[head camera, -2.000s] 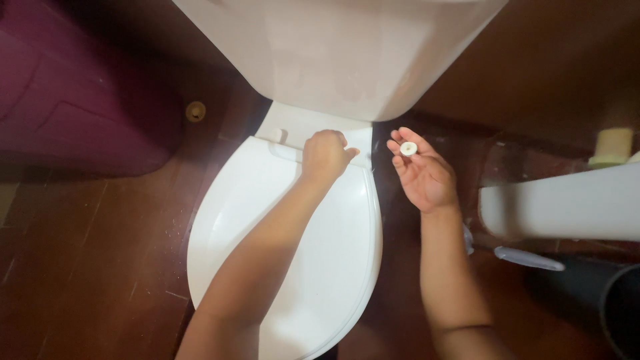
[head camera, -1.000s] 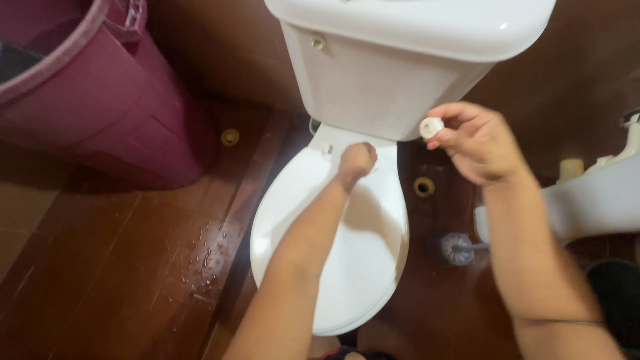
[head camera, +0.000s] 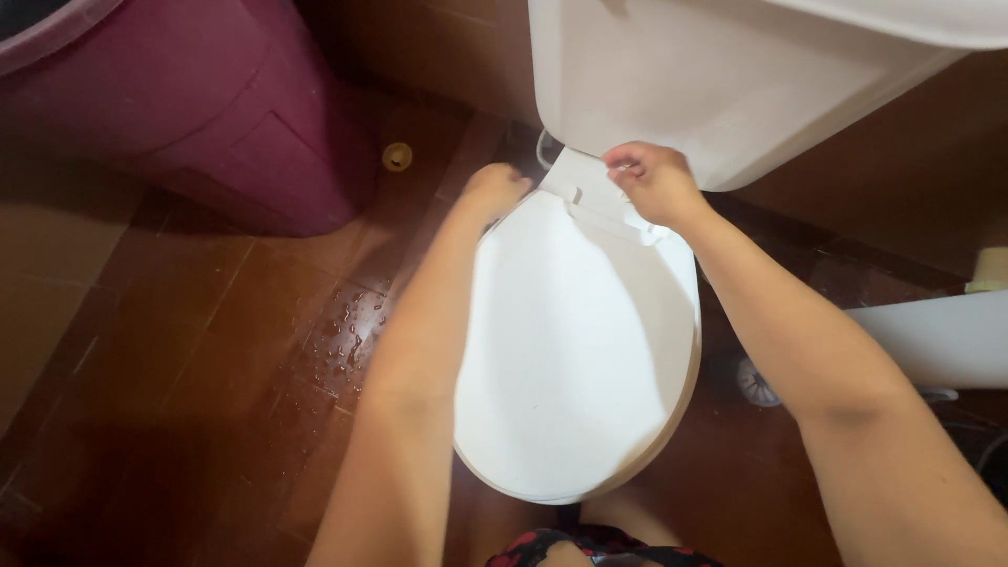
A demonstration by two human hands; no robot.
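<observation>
The white toilet lid (head camera: pixel 567 354) lies down over the bowl, below the white cistern (head camera: pixel 693 87). My left hand (head camera: pixel 498 191) is at the left rear edge of the lid, fingers curled and partly hidden beside the rim; whether it holds anything cannot be told. Over the right part of the hinge area hovers my right hand (head camera: pixel 652 179), thumb and fingers bent toward each other, with a small pale thing partly seen between them. A white hinge cap (head camera: pixel 572 194) stands at the left of the seat's rear edge.
A large maroon plastic bin (head camera: pixel 260 118) stands at the upper left, near a round floor drain (head camera: pixel 397 157). Water drops wet the brown tiles (head camera: pixel 346 331) left of the toilet. At right are a white basin-like fixture (head camera: pixel 937 339) and a brush head (head camera: pixel 757 383) on the floor.
My left hand has moved from the right hinge area to the lid's left rear edge. My right hand, earlier raised at the right with a small white round part, has come in over the hinge area.
</observation>
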